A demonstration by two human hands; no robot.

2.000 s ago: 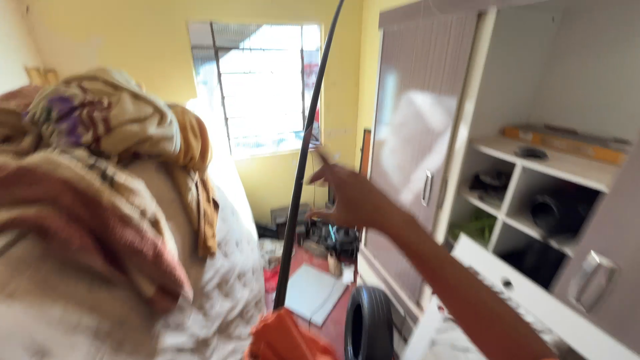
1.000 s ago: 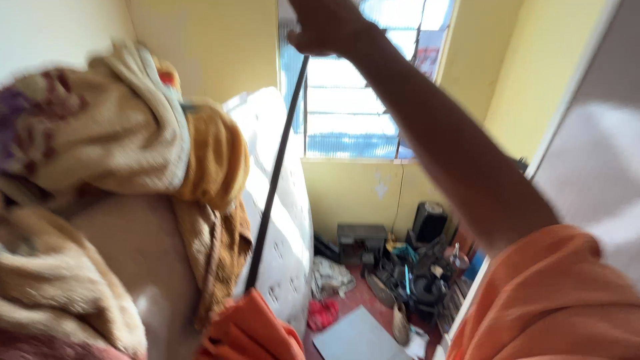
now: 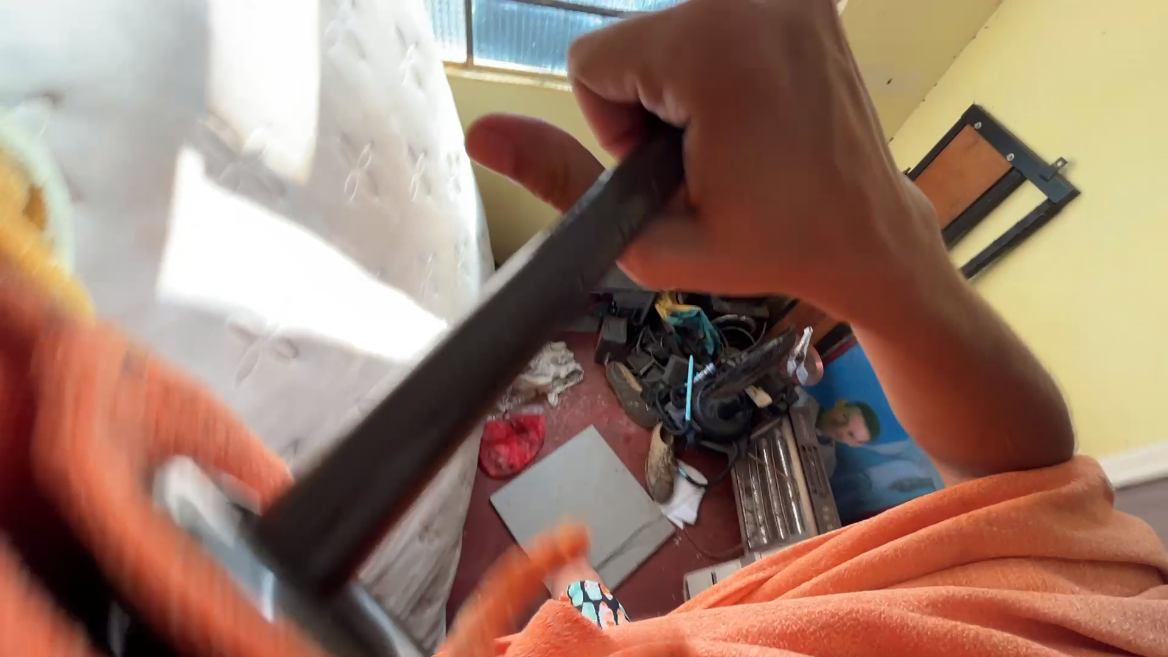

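My right hand [image 3: 748, 155], at the top centre, is closed around the upper end of a dark, flat-sided bar [image 3: 474, 365], with the thumb sticking out to the left. The bar slants down to the lower left, where its other end meets a blurred shiny grey and black thing [image 3: 214, 525] that I cannot identify. Blurred orange cloth [image 3: 137, 420] surrounds that lower end. An orange sleeve [image 3: 958, 566] covers my right upper arm. My left hand is not visible.
A white quilted mattress [image 3: 365, 182] stands at the left. On the red floor lie a grey square panel [image 3: 584, 502], a red cloth [image 3: 511, 444], shoes [image 3: 660, 465] and a heap of tangled items [image 3: 712, 383]. A black frame [image 3: 995, 182] is against the yellow wall.
The view has turned down toward the floor. My right hand, near the window's top a second ago, now appears close and closed on the bar. The bar's slant in view is flatter.
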